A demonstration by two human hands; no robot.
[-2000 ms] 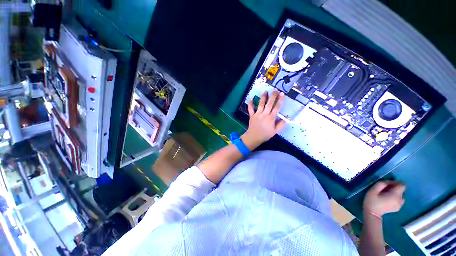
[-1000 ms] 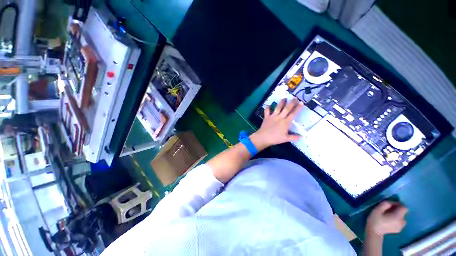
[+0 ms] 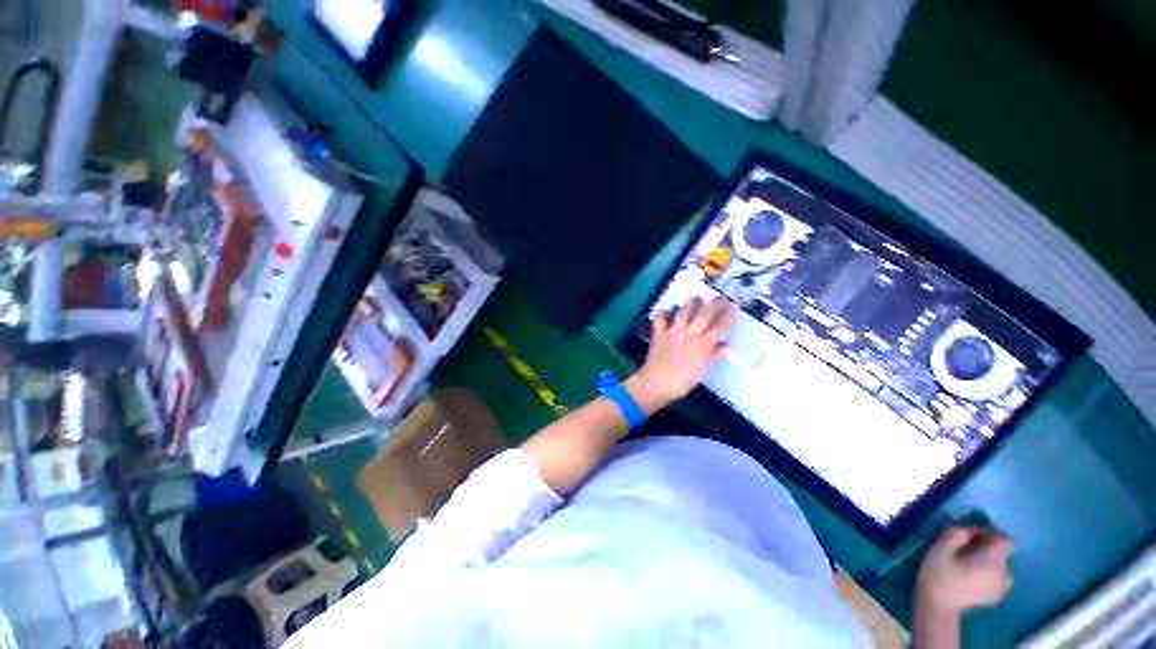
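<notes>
An open laptop base (image 3: 811, 418) lies tilted on a black mat, its bright bare silver area toward me. The mainboard (image 3: 847, 289) sits between two round white-ringed fans. A small orange piece (image 3: 718, 263) is near the left fan. My left hand (image 3: 686, 345), with a blue wrist strap (image 3: 621, 398), rests with fingers spread on the laptop's left front part; nothing shows in it. My right hand (image 3: 966, 567) is off the laptop at the lower right, fingers curled; whether it holds anything is hidden.
A black sheet (image 3: 577, 178) lies on the green bench (image 3: 1065, 469) left of the laptop. A white tray edge (image 3: 1103, 602) is at the lower right. A cardboard box (image 3: 437, 459) stands on the floor. Framed equipment (image 3: 292, 273) stands at the left.
The camera view has shifted, showing more of the bench's far side and a bright screen-like item at the top. Both hands keep nearly the same places relative to the laptop.
</notes>
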